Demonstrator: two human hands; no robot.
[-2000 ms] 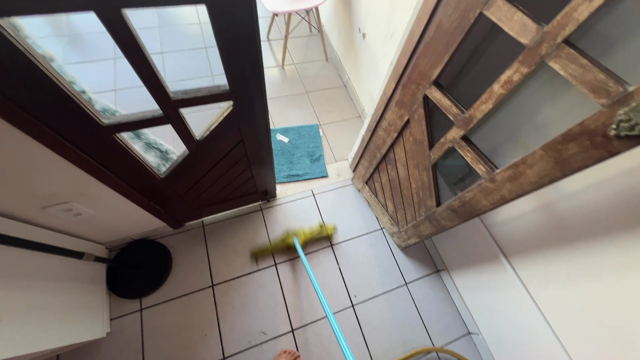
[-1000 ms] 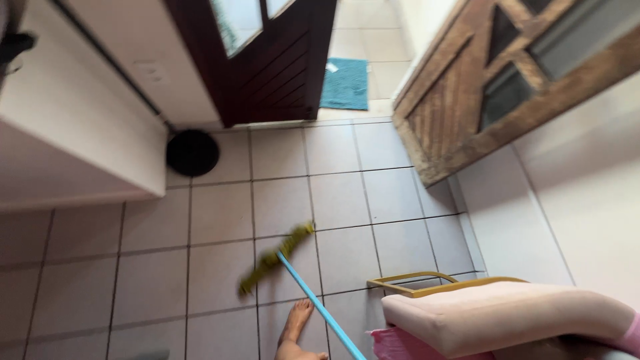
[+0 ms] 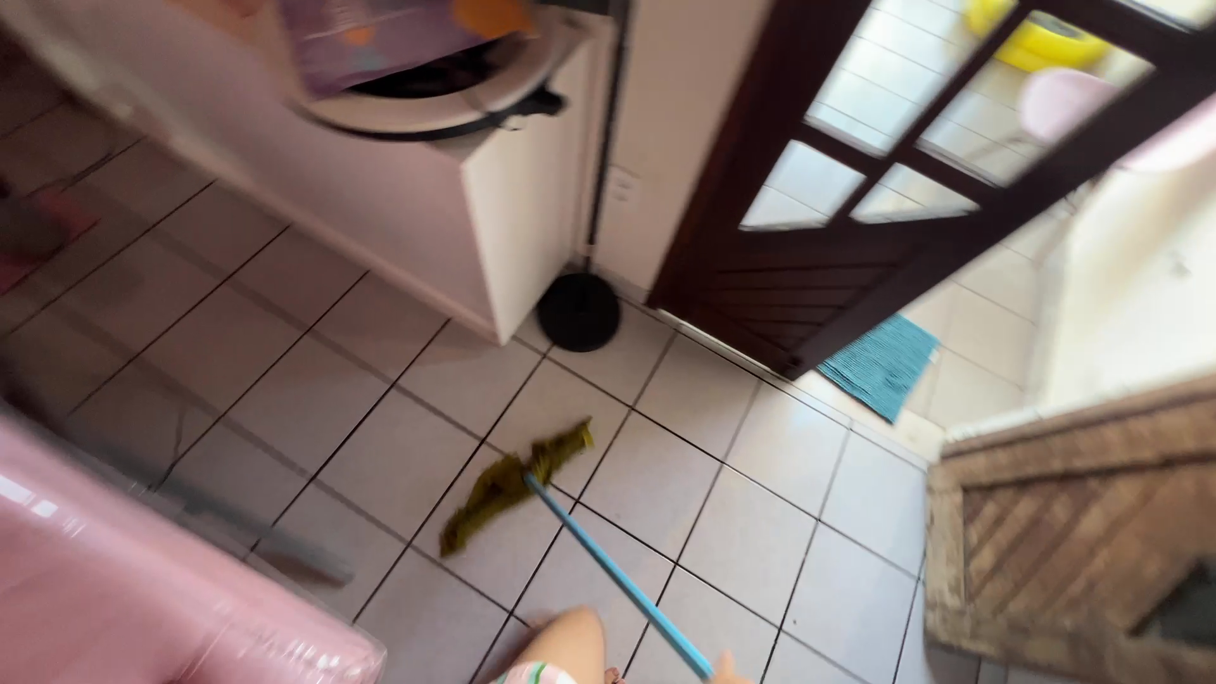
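A yellow-green cloth (image 3: pixel 489 494) drapes over the crosswise head of a floor mop or squeegee and lies on the tiled floor. Its light-blue handle (image 3: pixel 617 575) slants down to the bottom edge of the head view. There, a small part of a hand, apparently my right hand (image 3: pixel 727 669), is closed around the handle; most of it is cut off by the frame. My left hand is out of view. Left of the handle, my bent knee (image 3: pixel 570 638) shows above striped clothing.
A black round stand base (image 3: pixel 579 312) is beside the white cabinet (image 3: pixel 532 209). A dark wooden door (image 3: pixel 760 275) and a worn wooden door (image 3: pixel 1073 513) flank the doorway, with a teal mat (image 3: pixel 883 366) outside. Pink plastic-covered furniture (image 3: pixel 190 579) stands lower left.
The view has swung left. The cloth-covered head has moved away from the doorway across the tiles. A hand has come into sight at the handle.
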